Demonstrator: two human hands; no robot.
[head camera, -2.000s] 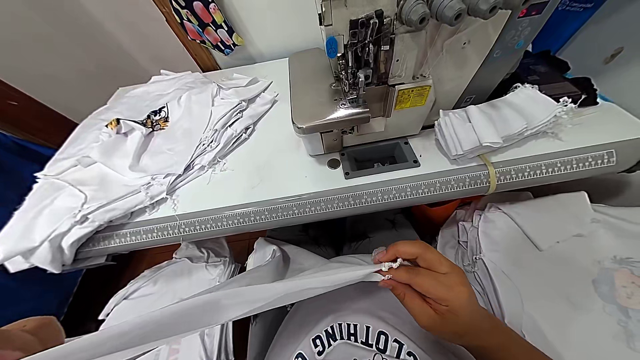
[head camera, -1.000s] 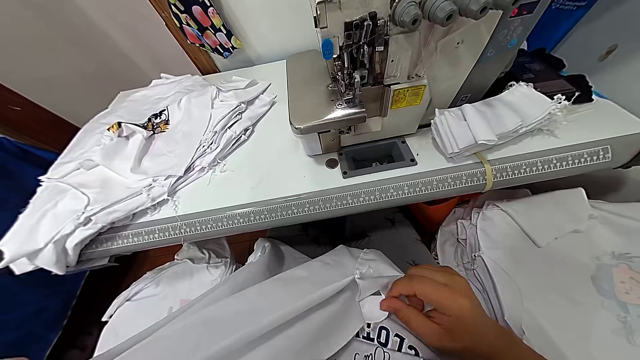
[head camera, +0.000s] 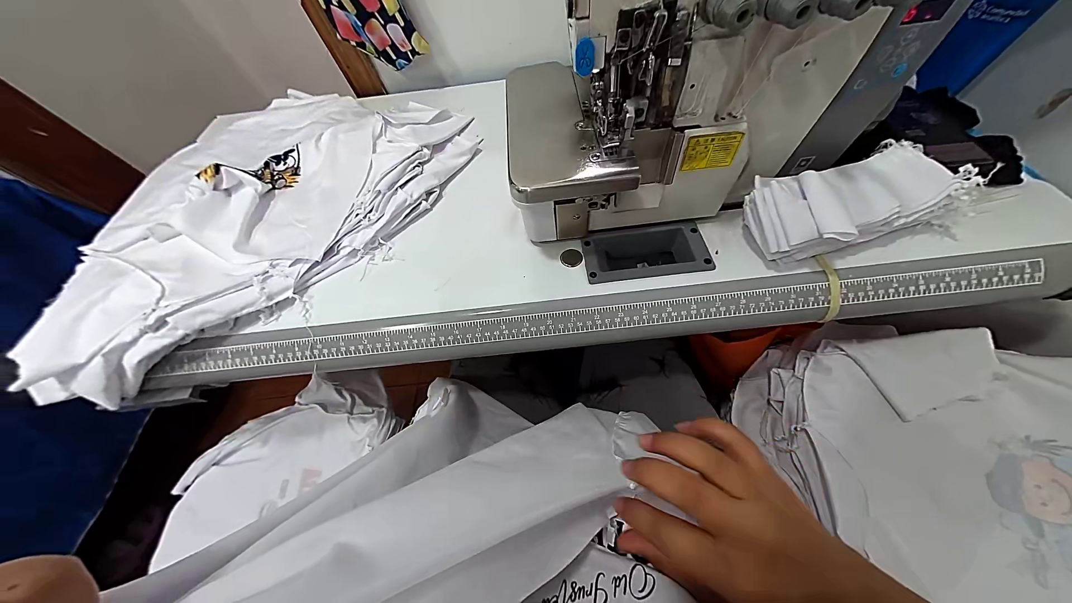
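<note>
A white fabric garment piece (head camera: 435, 494) stretches across the lap, below the table's front edge. My right hand (head camera: 712, 494) lies on its gathered right end, fingers spread and bent over the cloth; whether they pinch it is unclear. At the lower left corner only a small part of my left hand (head camera: 50, 579) shows, beside the cloth's far end, its fingers out of frame. Under the cloth is a printed shirt (head camera: 624, 578), partly covered by it. Beyond my hands an overlock sewing machine (head camera: 620, 134) stands on the white table (head camera: 452, 268).
Stacked white shirt pieces (head camera: 243, 193) hang over the table's left edge. Folded white strips (head camera: 846, 201) lie right of the machine. A ruler tape (head camera: 586, 314) runs along the front edge, with a yellowish band (head camera: 832, 289) around it. More garments (head camera: 904, 435) lie below right.
The cloth, a narrow band between my hands two seconds ago, is now spread wider. My right hand has gone from pinching its end to lying over it with fingers spread.
</note>
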